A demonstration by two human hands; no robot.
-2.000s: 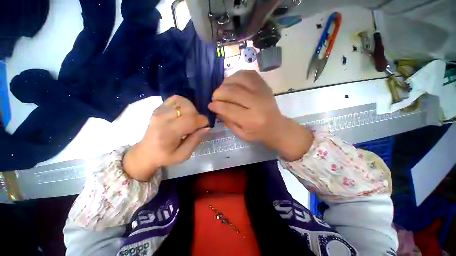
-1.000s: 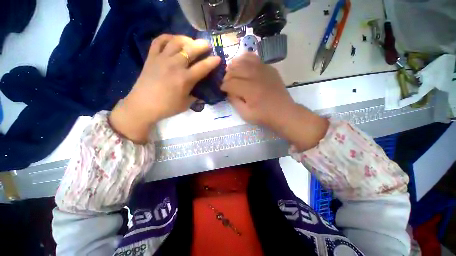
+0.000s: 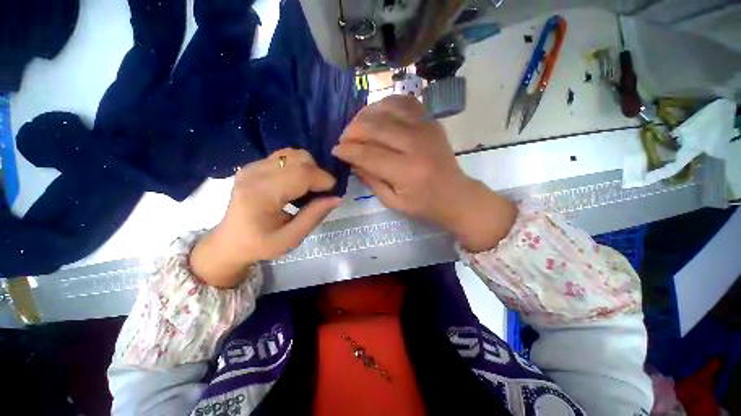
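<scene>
A navy garment piece (image 3: 313,106) runs from the sewing machine head (image 3: 357,32) down towards the table's front edge. My left hand (image 3: 272,207) pinches its near end between thumb and fingers. My right hand (image 3: 406,162) holds the right edge of the same end, its fingertips close to my left ones. The grey ribbed knob (image 3: 444,97) is just beyond my right hand. Pale light shows at the needle area, but the head and cloth hide the needle. More linked navy pieces (image 3: 187,122) spread over the table to the left.
Snips with blue and orange handles (image 3: 538,73) lie right of the machine. Further right are a dark red-handled tool (image 3: 628,85), brass-coloured pieces (image 3: 658,138) and a white scrap (image 3: 691,150). A ruler strip (image 3: 390,236) runs along the front edge. Brown tape (image 3: 23,299) is at far left.
From one second ago, both hands have come back from the needle area towards the front edge. My left hand has moved down, and the navy cloth lies flatter and longer between machine and hands.
</scene>
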